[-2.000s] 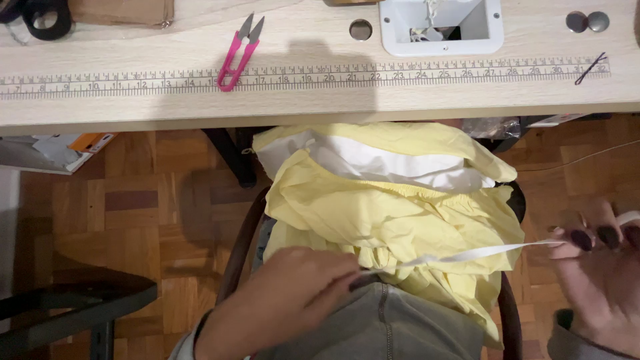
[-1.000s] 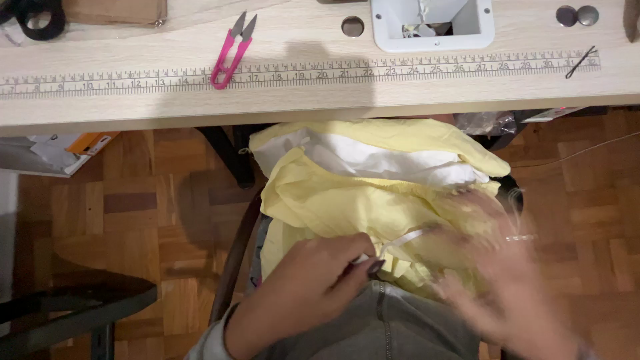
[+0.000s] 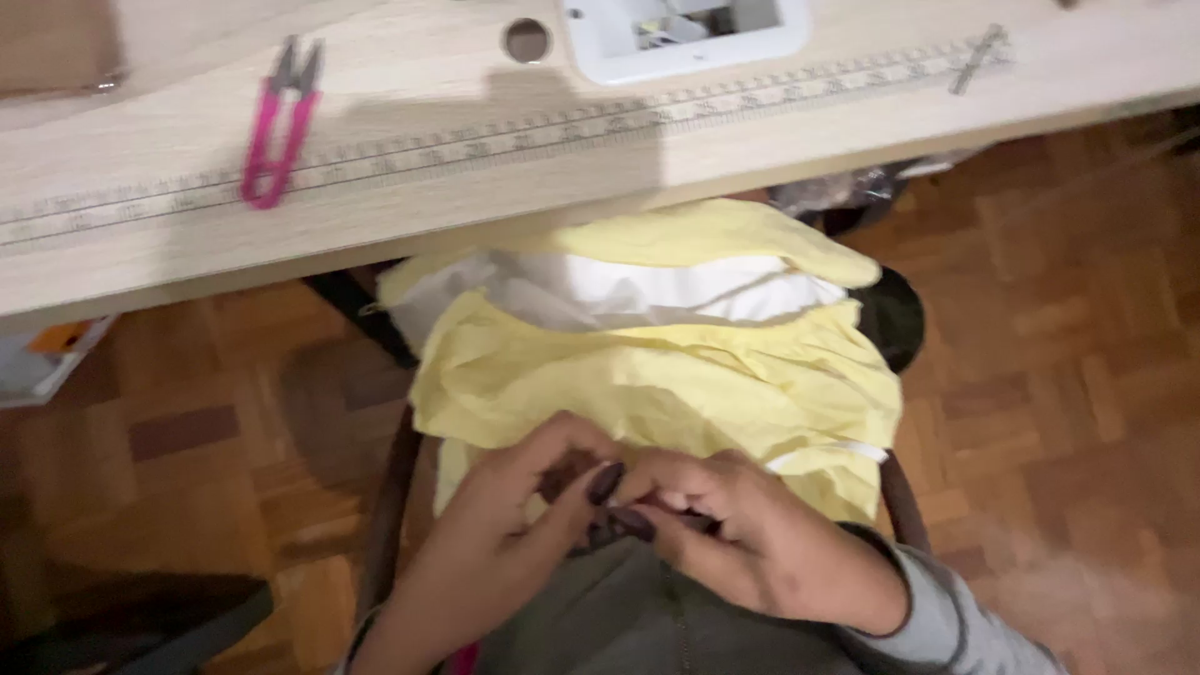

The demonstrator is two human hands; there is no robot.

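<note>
My left hand (image 3: 530,511) and my right hand (image 3: 736,525) meet fingertip to fingertip above my lap. Thumbs and index fingers are pinched close together; whatever lies between them is too small and blurred to make out. Yellow fabric (image 3: 647,375) is bunched across my lap just beyond the hands, with white fabric (image 3: 675,291) showing between its folds. A narrow white strip (image 3: 848,452) lies on the yellow cloth to the right of my right hand, its other part hidden by that hand.
The light wooden table (image 3: 394,220) spans the top, bearing a printed ruler scale (image 3: 525,141), pink thread snips (image 3: 279,131), a metal disc (image 3: 527,41), a hairpin (image 3: 977,61) and a white machine part with an open compartment (image 3: 689,47). A dark chair (image 3: 389,506) surrounds my lap.
My right hand has come in from the far right, where it held the white strip stretched, to meet my left hand. The view has shifted and tilted.
</note>
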